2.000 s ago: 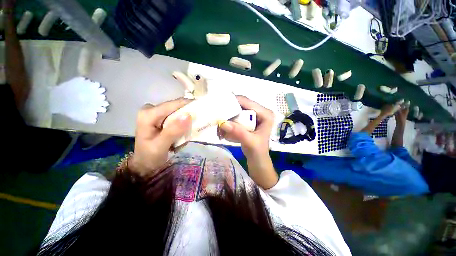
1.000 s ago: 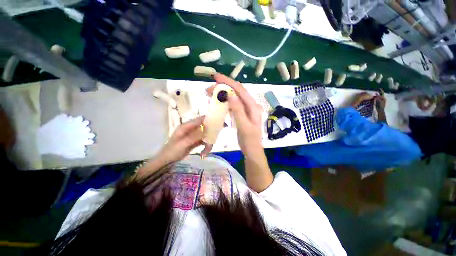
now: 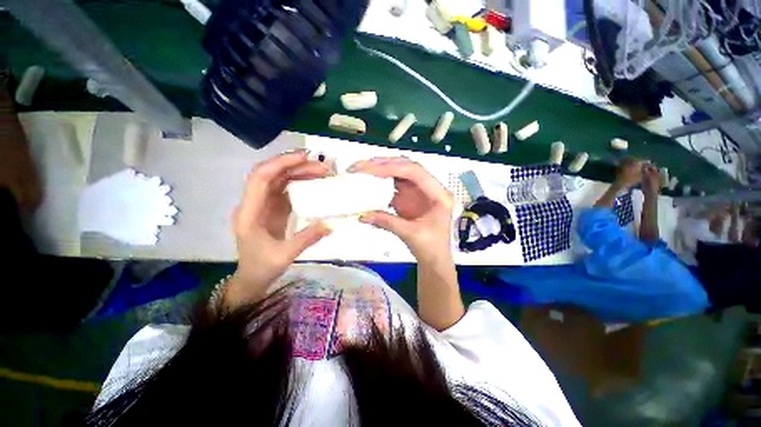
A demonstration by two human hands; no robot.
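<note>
A cream device body (image 3: 340,197) lies level between my two hands, above the white sheet. My left hand (image 3: 271,208) grips its left end, with the fingers along the far side and the thumb at the near edge. My right hand (image 3: 413,204) grips its right end in the same way. The dark round spot does not show on the held body. Behind my left fingers, part of a waiting unit with a dark spot (image 3: 321,158) shows on the sheet; the rest is hidden by my hands.
Cream units (image 3: 403,127) lie along the green conveyor (image 3: 275,158). A dark slatted fan (image 3: 271,67) hangs close at the upper left. A white glove (image 3: 127,207) lies left. A black coiled band (image 3: 486,225), checked cloth (image 3: 544,229) and bottle (image 3: 538,188) lie right, near a blue-sleeved person (image 3: 622,267).
The body was upright with its dark spot showing a second ago; now it lies crosswise, held at both ends. My left hand has risen. The camera view has shifted.
</note>
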